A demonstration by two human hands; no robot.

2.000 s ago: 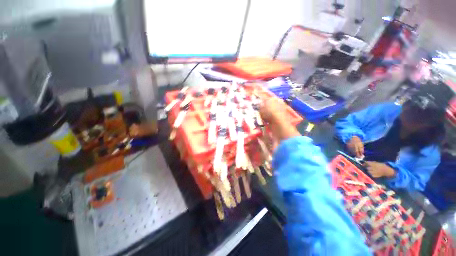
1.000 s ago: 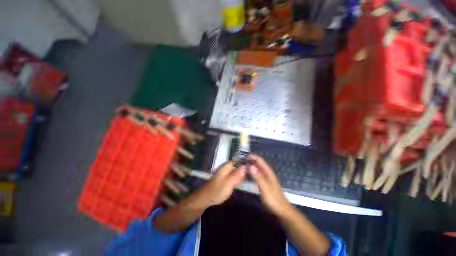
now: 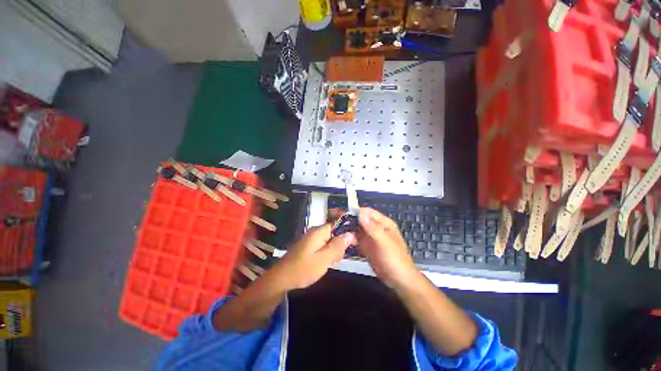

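A wristwatch (image 3: pixel 346 223) with a dark case and a pale strap is held between my hands above the keyboard's left part. My left hand (image 3: pixel 317 255) grips the case from the left. My right hand (image 3: pixel 383 243) holds it from the right, fingertips at the case and strap. The strap end points up toward the perforated work plate (image 3: pixel 391 156). The underside of the watch is hidden by my fingers. An orange-brown marking fixture (image 3: pixel 341 105) with a dark centre sits at the plate's upper left.
A red tray (image 3: pixel 190 250) at left holds several watches along its top row. Tall stacked red trays (image 3: pixel 518 109) with hanging straps stand at right. The keyboard (image 3: pixel 453 235) lies before the plate. A crumpled bag (image 3: pixel 285 72), white paper (image 3: pixel 246 161) and spare fixtures (image 3: pixel 373 36) lie around it.
Compared with two seconds ago, the view has swung from the tray stack down to the keyboard, and a watch is now in both hands. Since one second ago, the hands have barely moved.
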